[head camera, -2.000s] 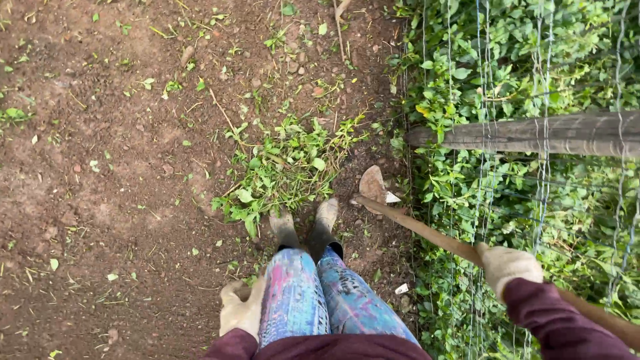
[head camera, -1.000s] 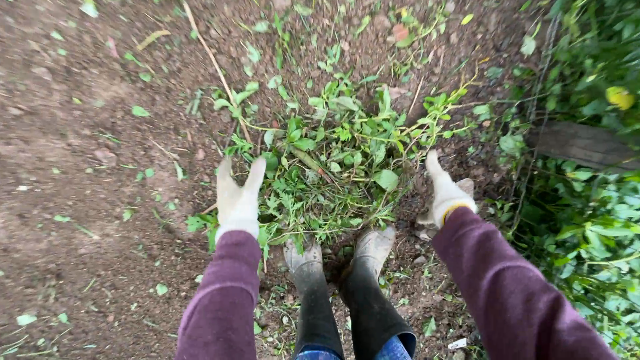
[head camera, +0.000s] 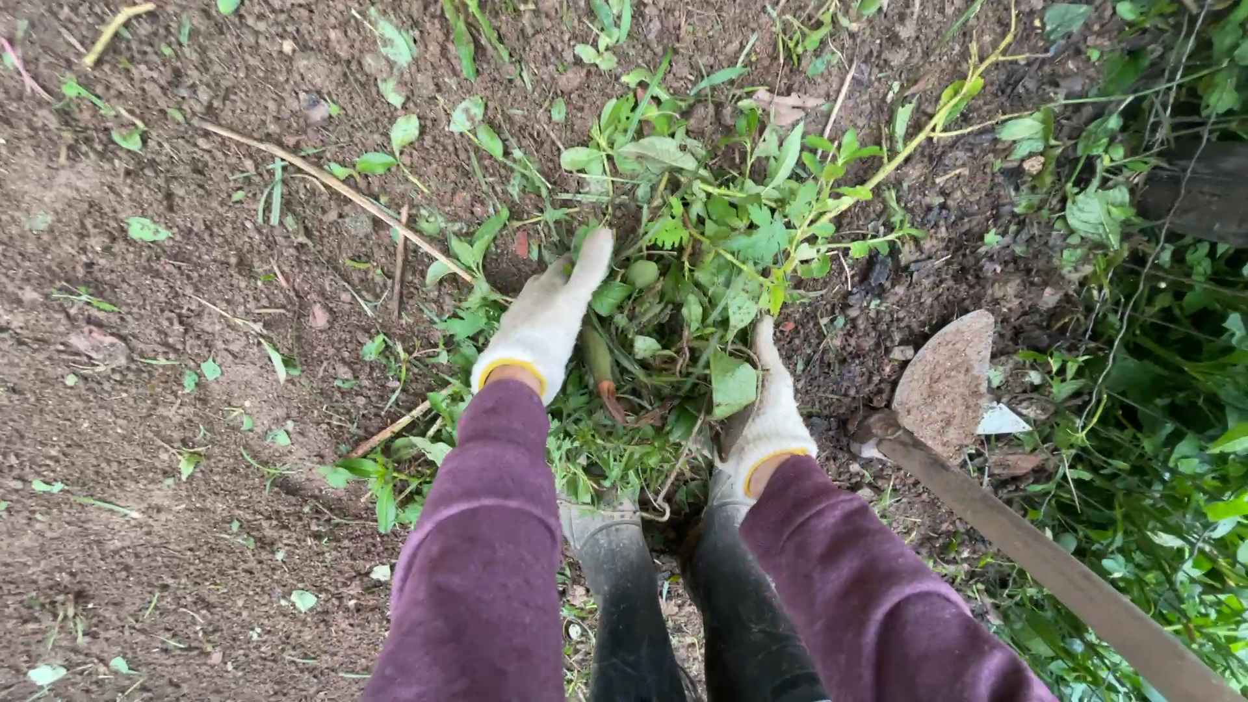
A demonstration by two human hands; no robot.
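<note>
A loose heap of pulled green weeds point(head camera: 682, 253) lies on the soil just beyond my rubber boots point(head camera: 624, 575). My left hand point(head camera: 546, 317), in a white knit glove with a yellow cuff edge, presses against the heap's left side, its fingers partly hidden in the leaves. On the right side, my right hand point(head camera: 772, 405), gloved alike, rests against the weeds, with most of its fingers hidden under leaves. Whether either hand has closed on stems cannot be told. A hoe with a rounded, soil-covered metal blade point(head camera: 946, 385) and a wooden handle point(head camera: 1053, 565) lies to the right of my right hand.
Wire fencing point(head camera: 1136, 292) with dense green plants point(head camera: 1170, 439) runs along the right, beside a dark wooden post point(head camera: 1204, 190). A long dry stem point(head camera: 331, 183) reaches the heap from the upper left. Scattered leaves dot the brown soil point(head camera: 175, 390).
Two seconds ago my right hand held the hoe's handle; it has let go. Both hands have come down to the weeds and closer together than one second ago. The view is now much nearer the ground.
</note>
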